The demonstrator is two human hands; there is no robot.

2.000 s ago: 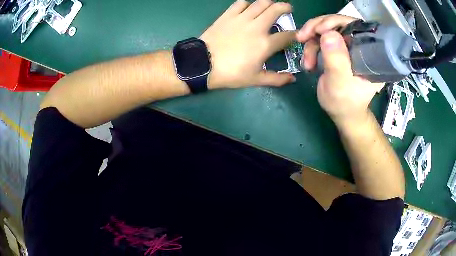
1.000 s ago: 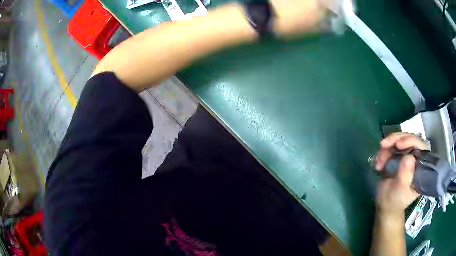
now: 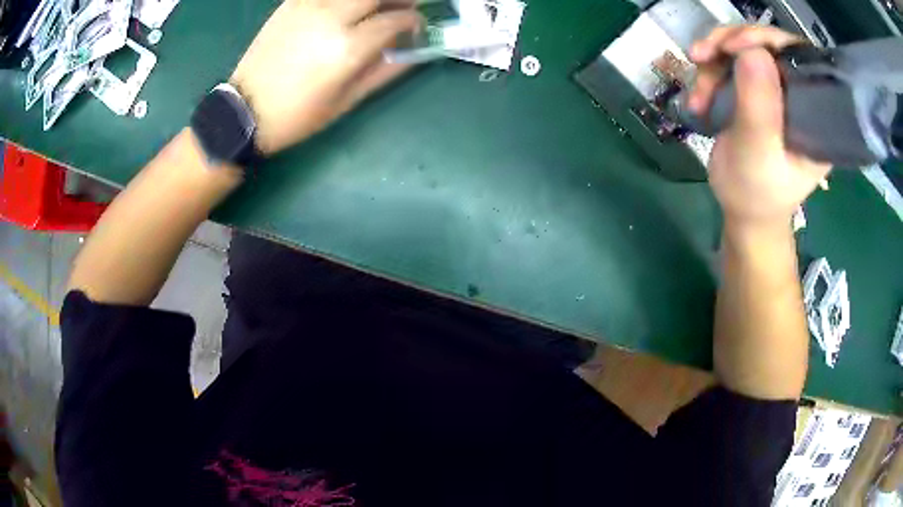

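Observation:
My left hand (image 3: 322,64) is at the top, its fingers on a white plastic frame (image 3: 446,45) that is blurred and partly cut by the upper edge. Another white frame part (image 3: 500,30) lies against it, with a small round white part (image 3: 531,65) on the green bench beside it. My right hand (image 3: 757,129) grips the grey and black electric screwdriver (image 3: 842,109), its front end over the pale grey screw feeder (image 3: 644,69). The driver tip is hard to make out against the feeder's mechanism.
A pile of white frames (image 3: 84,50) lies at the upper left of the green bench (image 3: 475,218). Set-aside frames (image 3: 827,309) lie at the right. A red stool (image 3: 40,188) stands at the left beyond the bench edge. A printed sheet (image 3: 820,456) is at the lower right.
My left hand has swung back from a blurred reach at the upper middle and is now on a white frame. The view has turned, and the screwdriver in my right hand is now over the feeder.

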